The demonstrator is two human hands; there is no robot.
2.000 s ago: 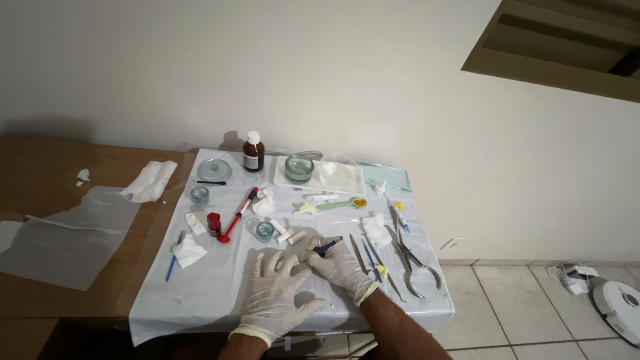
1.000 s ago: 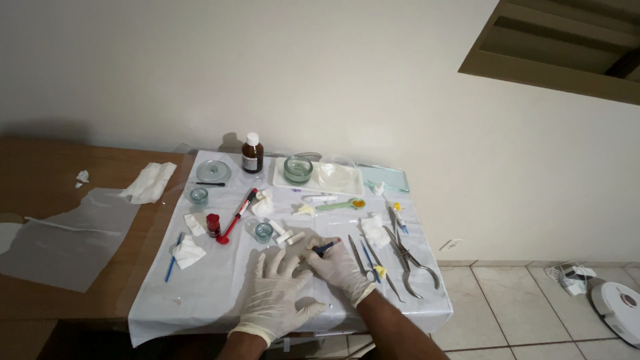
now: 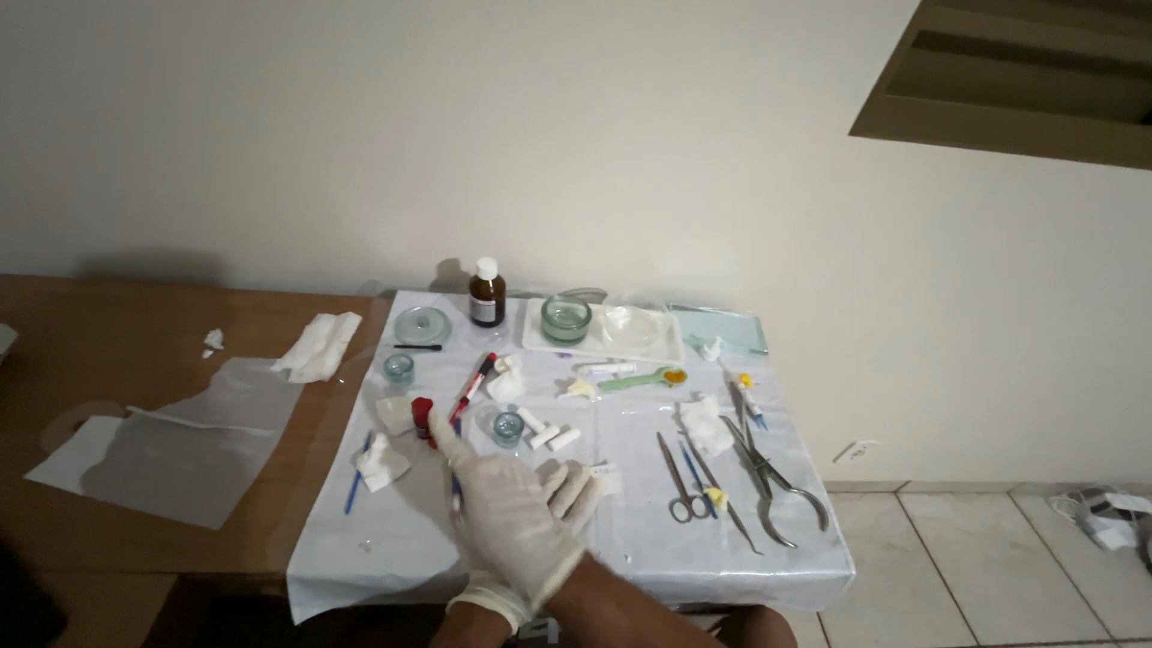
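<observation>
My right hand (image 3: 508,504), in a pale glove, reaches across my left hand (image 3: 574,495). Its extended index finger is beside a small red bottle (image 3: 422,418); a slim dark-blue pen-like tool (image 3: 457,481) lies along its left side, apparently in its grip. The gloved left hand is mostly hidden beneath the right; its fingertips show near a small white piece with writing (image 3: 607,479), and whether it holds anything is unclear. Just above the hands are a small glass dish (image 3: 508,428) and white cotton rolls (image 3: 544,437). A red-and-black pen (image 3: 473,388) lies beyond the bottle.
A brown bottle (image 3: 487,295) and a white tray (image 3: 531,337) with glass bowls stand at the back. On the right lie scissors (image 3: 679,490), a metal probe (image 3: 731,504), forceps (image 3: 765,472) and cotton (image 3: 706,425). A green spoon (image 3: 630,380) lies mid-table; a blue stick (image 3: 356,477) is left.
My right hand has moved left, across my left hand, toward the red bottle. The left hand, earlier spread flat on the cloth, is now mostly covered, its fingers pointing right.
</observation>
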